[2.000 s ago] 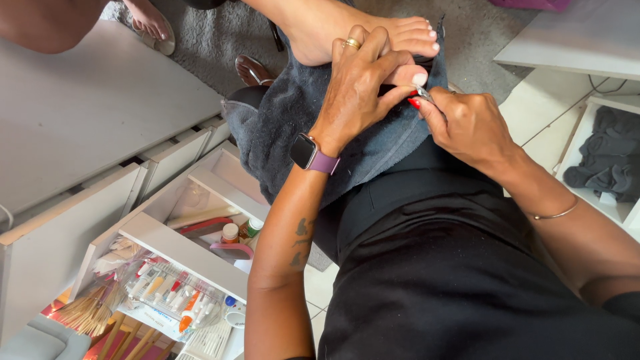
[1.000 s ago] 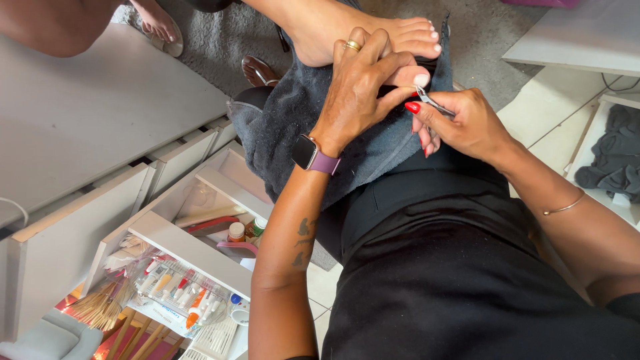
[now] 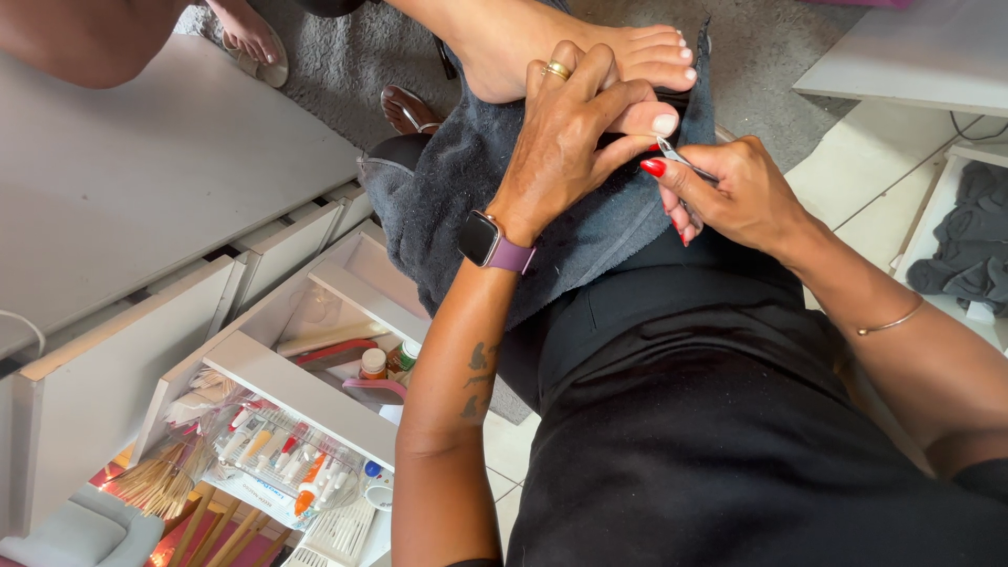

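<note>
A person's bare foot, its toenails painted white, rests over a dark grey towel on my lap. My left hand lies across the front of the foot with its fingers around the big toe. In my right hand are metal cuticle nippers, their tips at the edge of the big toenail, close to my left thumb. The right fingers are curled round the handles, which are partly hidden.
At the lower left, open drawers hold bottles, nail files, tubes and wooden sticks. A grey tabletop spans the upper left. Dark folded cloths lie in a drawer at the right. Another sandaled foot is at the top left.
The nippers and my right hand have shifted slightly, and more of the right fingers shows below the thumb than two seconds ago. My left hand keeps its hold on the toe.
</note>
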